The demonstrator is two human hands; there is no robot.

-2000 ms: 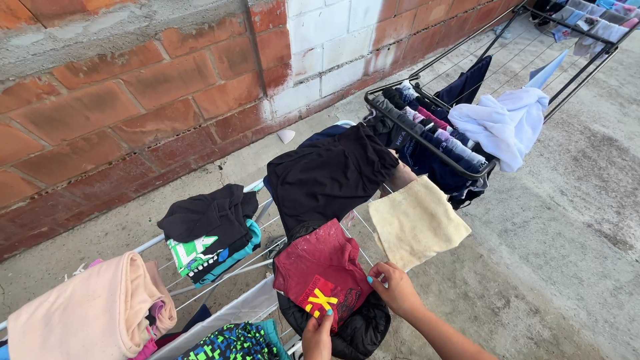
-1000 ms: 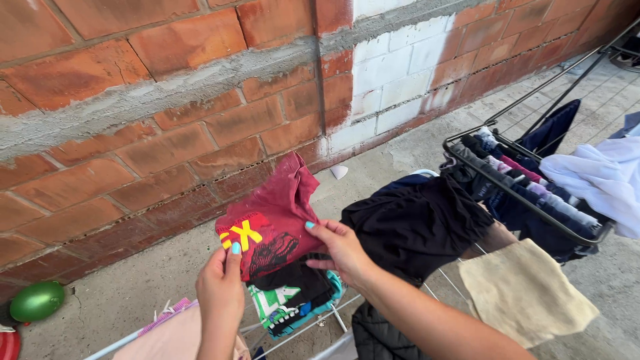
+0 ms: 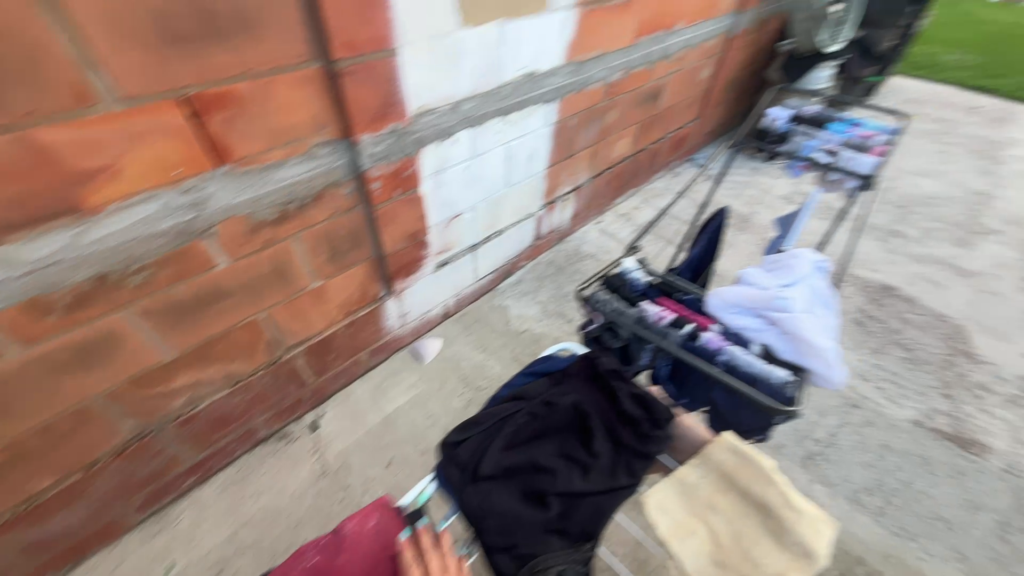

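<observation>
At the bottom edge, the fingers of my right hand [image 3: 432, 552], with light blue nails, touch the right side of a maroon garment [image 3: 348, 544], much of which is cut off by the frame. Whether the fingers grip it cannot be told. My left hand is out of view. Right of my right hand, a black garment [image 3: 552, 456] lies on a white wire drying rack [image 3: 632, 540]. A cream cloth [image 3: 740, 512] lies on the same rack farther right. The picture is blurred.
A dark metal rack [image 3: 696, 364] holds rows of small clothes and a white garment [image 3: 784, 312]. More small clothes [image 3: 832, 140] hang at its far end. A brick wall [image 3: 264, 280] runs along the left above a concrete floor [image 3: 912, 448].
The maroon garment, held up in both hands a second ago, is now low at the bottom edge. My left hand has left the view. The view has swung right.
</observation>
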